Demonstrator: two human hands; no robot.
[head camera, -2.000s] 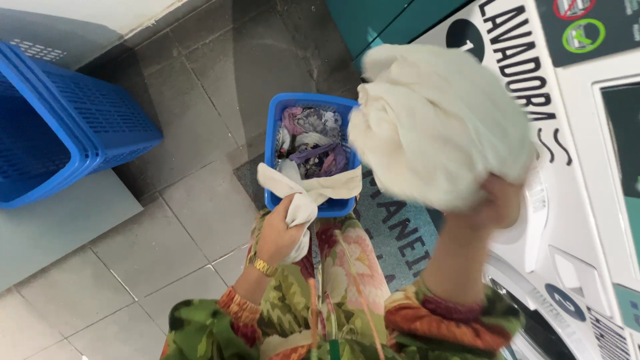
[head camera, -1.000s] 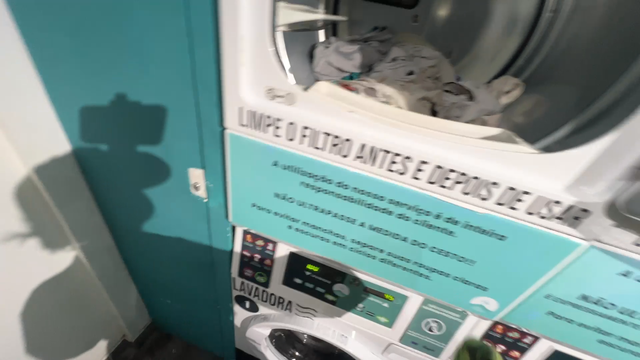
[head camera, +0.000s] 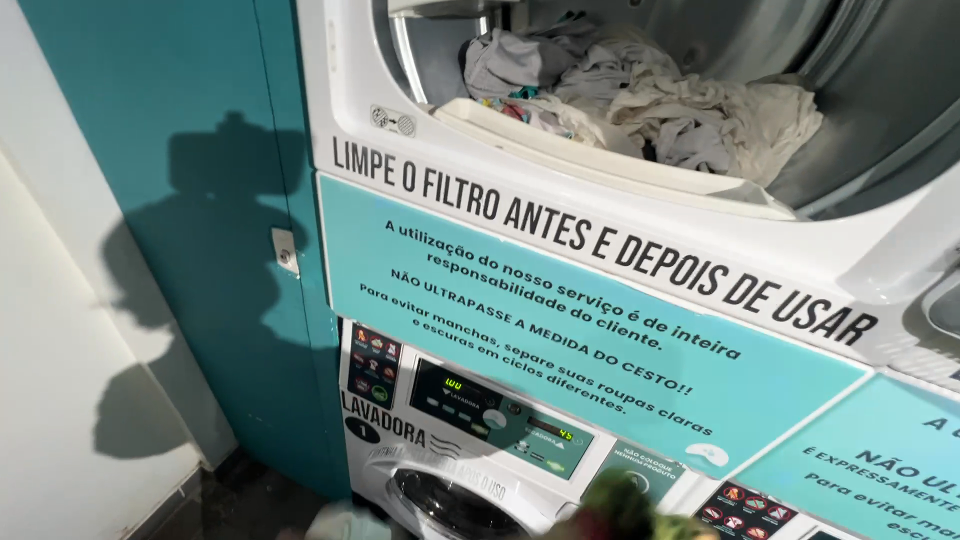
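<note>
Neither of my hands can be made out. A blurred green, patterned sleeve (head camera: 619, 510) shows at the bottom edge, right of the middle. Left of it, a pale blurred thing (head camera: 346, 523), possibly cloth, is cut off by the same edge. In the upper part of the view, a heap of damp-looking white and grey laundry (head camera: 697, 112) lies inside a metal dryer drum (head camera: 877, 97). A few pieces with coloured prints rest near the drum's front lip (head camera: 600, 157). The round opening faces me, and no door covers it.
Below the drum is a turquoise sign panel (head camera: 562, 315) with writing. Under that are a control panel (head camera: 502, 416) with lit digits and a washer's round door (head camera: 457, 502). A teal cabinet door (head camera: 210, 225) with a lock stands at left, beside a pale wall (head camera: 60, 322).
The view has swung up from the floor to the dryer. Two seconds ago my right hand held a white cloth bundle and my left a pale cloth over the blue basket; none of these shows clearly now.
</note>
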